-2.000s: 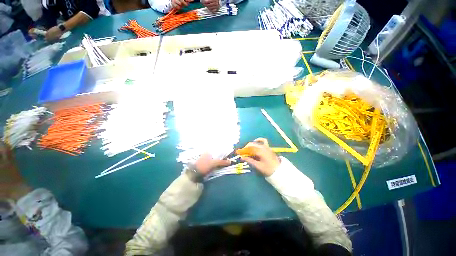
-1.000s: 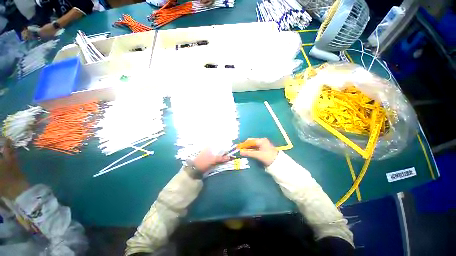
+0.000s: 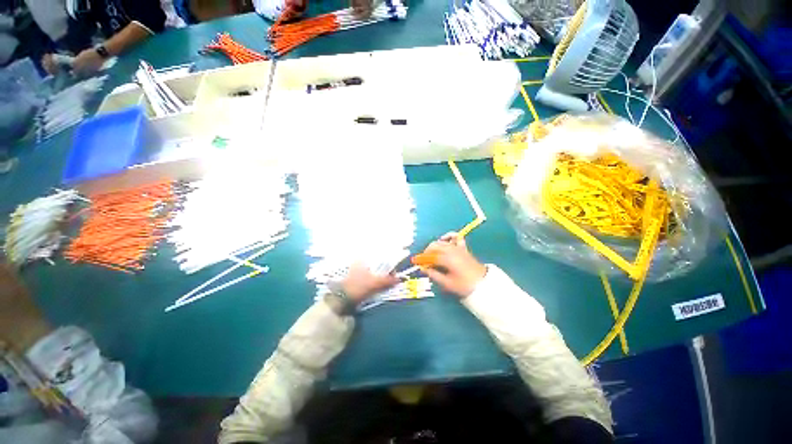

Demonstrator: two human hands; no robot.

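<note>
My left hand [image 3: 363, 284] holds a white wire [image 3: 406, 271] at the front edge of the glaring white wire pile [image 3: 356, 208]. My right hand [image 3: 452, 265], with orange finger cots, touches the wire's right end and pinches a yellow marker strip [image 3: 471, 227]. The strip sticks out behind the hand and bends into a pale length [image 3: 465, 186] reaching toward the bin. A small bundle of white wires with yellow bands [image 3: 415, 289] lies under and in front of my hands. The fingertips are too small to see the exact grip.
A clear bag of yellow strip [image 3: 608, 195] stands at right, a strip trailing to the table edge. A divided bin [image 3: 452, 104] and blue tray [image 3: 106, 144] lie behind the piles. Orange wires [image 3: 123, 224] are left, a fan [image 3: 590, 52] back right. Other people sit left and opposite.
The bent strip at my right hand has swung up and left, away from the bag. Both hands stay in nearly the same place. The neighbour's arm at left has shifted.
</note>
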